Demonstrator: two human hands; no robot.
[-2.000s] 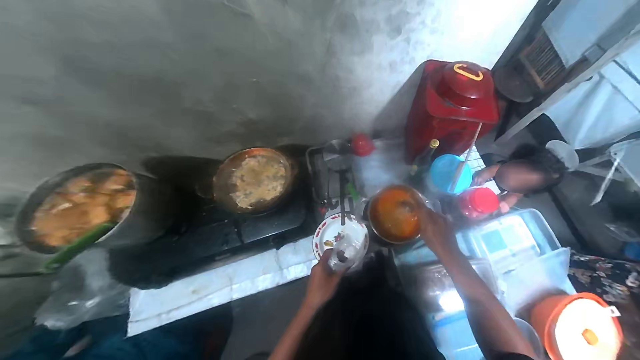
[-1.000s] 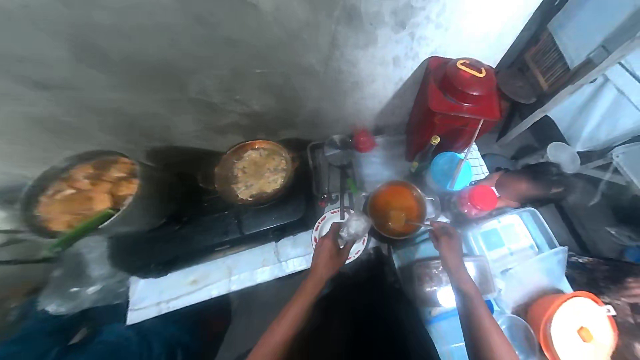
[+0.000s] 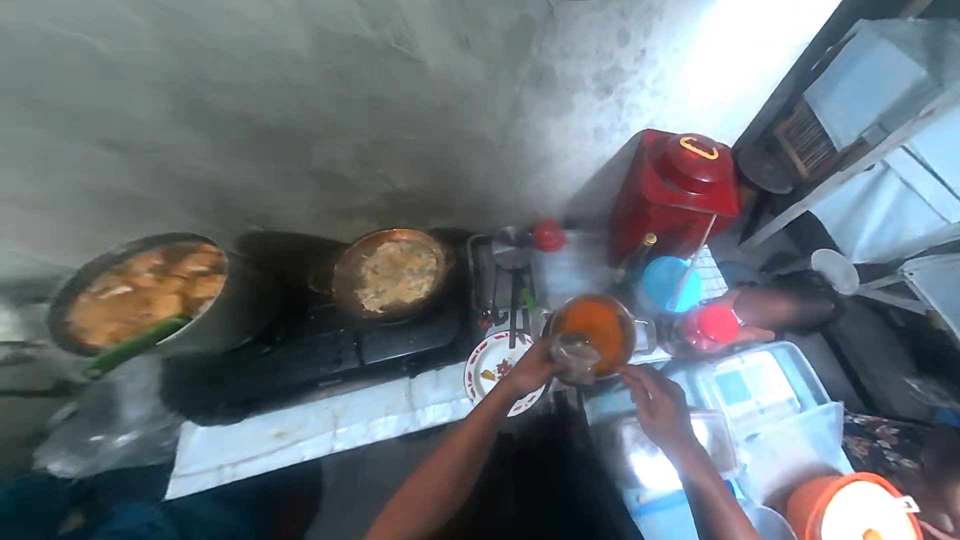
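Note:
My left hand (image 3: 534, 369) grips a small clear plastic bag (image 3: 576, 357) over the near left edge of a metal pot of orange-red liquid (image 3: 598, 324). At that pot's near right rim is my right hand (image 3: 654, 397), its fingers close together; whether it holds the spoon or part of the bag cannot be told. A white plate with a red-patterned rim (image 3: 477, 375) lies behind my left wrist, with a bit of food on it. Left of it, a frying pan (image 3: 400, 271) with a pale, lumpy mixture sits on the black stove (image 3: 322, 360).
At far left stands a large pot of stew (image 3: 142, 296) beside a green handle-like object (image 3: 137, 346). A red container (image 3: 679, 187), a blue cup (image 3: 670, 283) and a red-lidded jar (image 3: 709, 327) touched by another person's hand (image 3: 752, 333) are on the right, with plastic boxes (image 3: 765, 382) and an orange bucket (image 3: 851, 510) nearer.
My left hand has moved right with the plastic bag, from above the plate to the pot. My right hand has come left to the pot's near rim.

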